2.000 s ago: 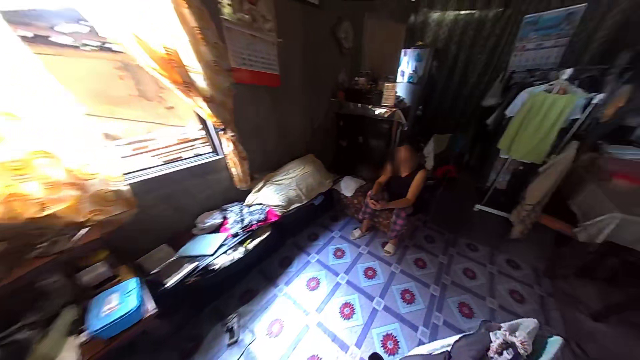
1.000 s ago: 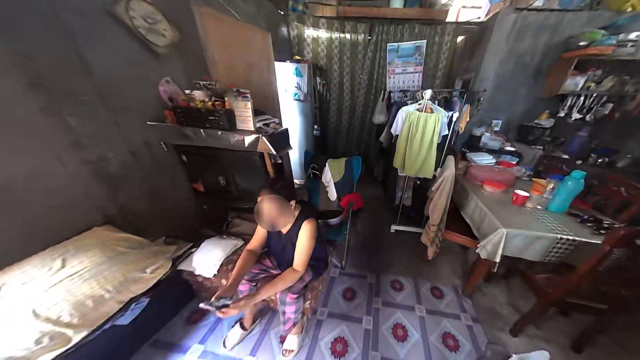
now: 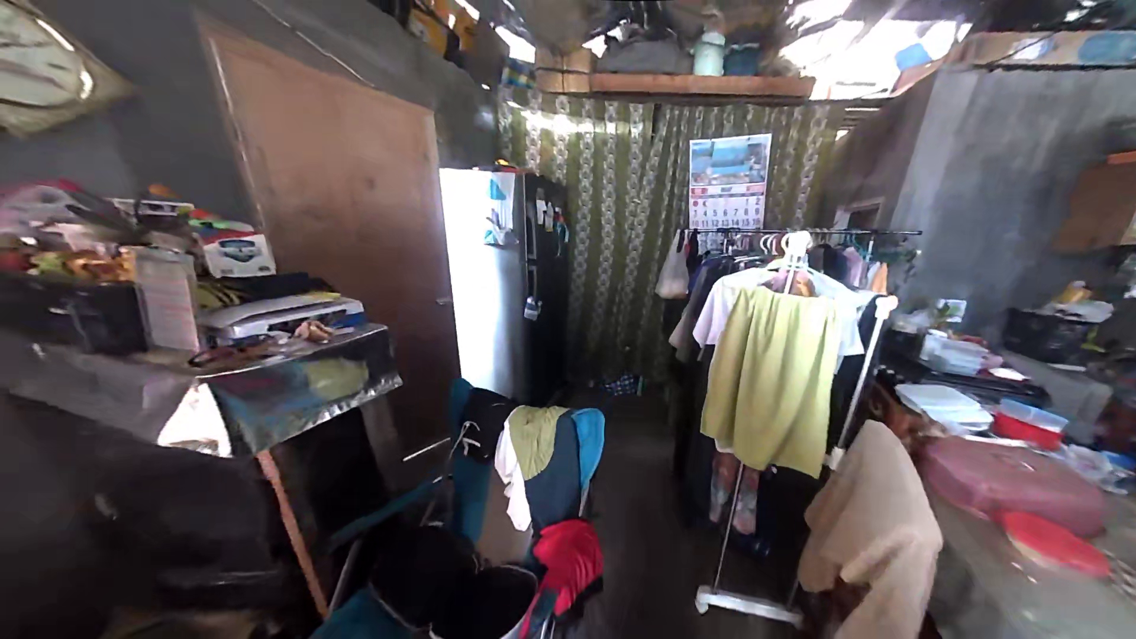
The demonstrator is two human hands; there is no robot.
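Observation:
Neither my left hand nor my right hand shows in the head view. At right of centre a yellow-green cloth (image 3: 770, 382) hangs on a white hanger in front of a white shirt (image 3: 714, 311), at the near end of a clothes rack (image 3: 750, 605). Several darker garments hang behind them. Lower centre, a folding chair has clothes over its back, among them a dark, green and white garment (image 3: 546, 461). A red cloth (image 3: 570, 557) lies lower on that chair, beside dark items.
A cluttered shelf (image 3: 306, 377) juts in at left, by a brown door (image 3: 346, 213). A refrigerator (image 3: 484, 302) stands behind. At right, a beige cloth (image 3: 874, 524) drapes near a table bearing a pink container (image 3: 1012, 479). A dark floor strip (image 3: 635, 532) runs between chair and rack.
The view has swung right and come nearer the rack and the chair. The seated person, seen in both earlier frames, is no longer in view.

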